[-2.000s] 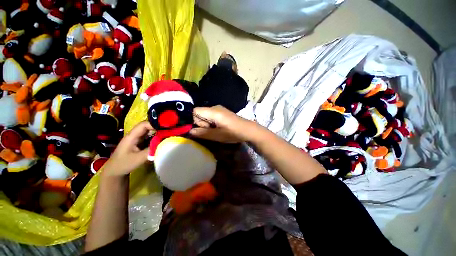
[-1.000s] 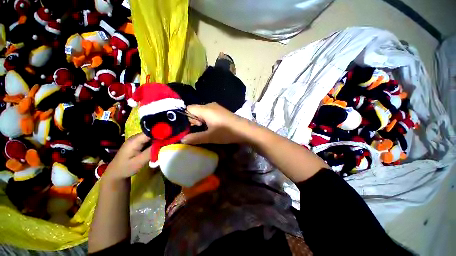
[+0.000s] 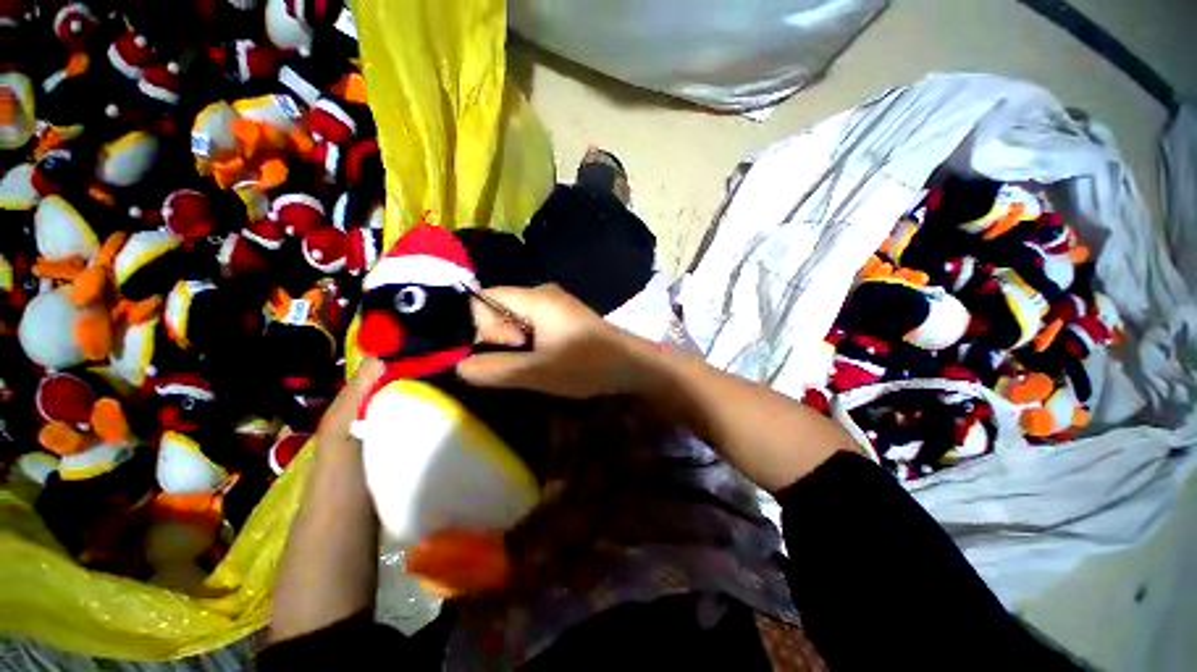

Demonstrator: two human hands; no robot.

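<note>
A penguin plush toy [image 3: 440, 460] is held upright above my lap, turned so its face and red beak point left. It wears a red Santa hat [image 3: 423, 255] with a white band and a red scarf [image 3: 418, 369]. My right hand [image 3: 545, 344] grips its head and neck from the right side. A thin dark tool [image 3: 507, 315], perhaps snips, shows at my right fingers. My left hand [image 3: 352, 394] is behind the toy's left side at neck height; its fingers are mostly hidden by the toy.
A yellow sack [image 3: 440, 118] full of penguins is at left. A white woven sack [image 3: 801, 210] with a smaller heap of penguins is at right. A filled white sack [image 3: 709, 46] stands ahead. A dark floral apron [image 3: 643, 538] covers my lap. A dark-clothed leg and foot show ahead.
The toy has turned to show its side, its face swinging left, and its body has come down slightly. My left hand has moved further behind it. My right hand keeps its hold near the head.
</note>
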